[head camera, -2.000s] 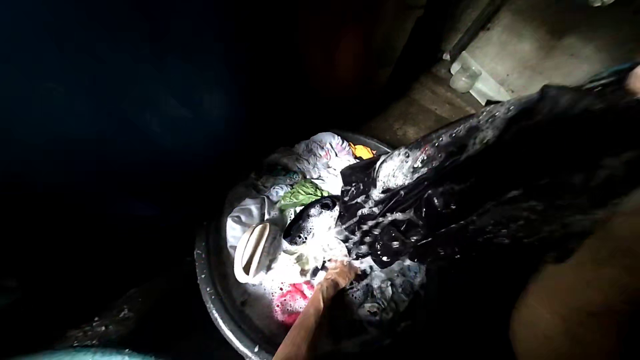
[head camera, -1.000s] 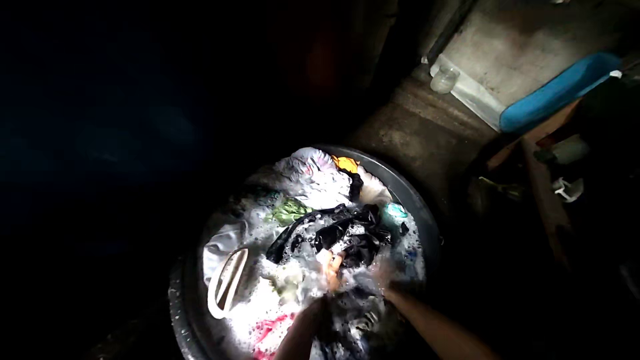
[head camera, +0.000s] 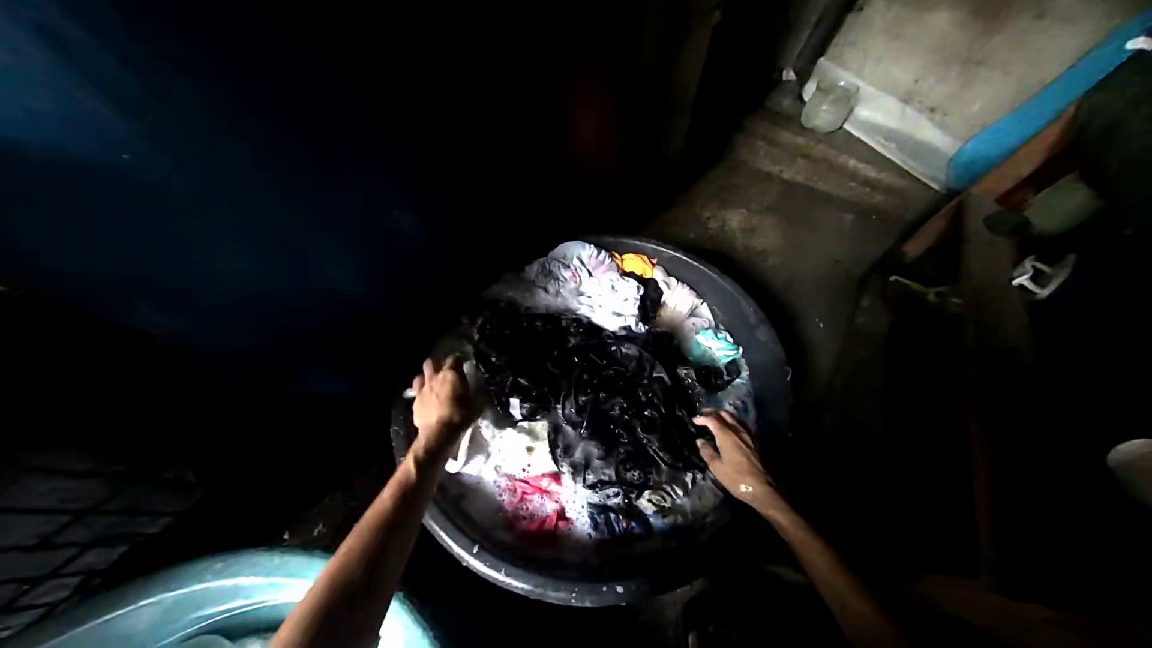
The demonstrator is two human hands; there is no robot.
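A round dark basin [head camera: 531, 583] holds soapy water and wet laundry. A black garment [head camera: 603, 378] lies spread over the middle of the pile. My left hand [head camera: 443, 394] is curled at the basin's left side, by the garment's edge; whether its fingers grip cloth is unclear. At the right, my right hand [head camera: 729, 450] touches or hovers beside the black cloth, fingers slightly bent. Around it are a grey-white cloth [head camera: 603, 292], an orange cloth [head camera: 635, 263], a teal cloth [head camera: 717, 346], a white cloth [head camera: 517, 448] and a red cloth [head camera: 537, 502] in suds.
A light teal tub [head camera: 225, 585] stands at the bottom left. Concrete floor [head camera: 765, 211] lies behind the basin, with a clear container [head camera: 828, 105] by the wall. A blue plastic item [head camera: 1017, 121] and a wooden board [head camera: 990, 261] are at the right. Much of the left is dark.
The black garment, lifted to the right two seconds ago and bunched in the basin one second ago, is now spread wide over the laundry. My hands have moved apart to opposite sides of it.
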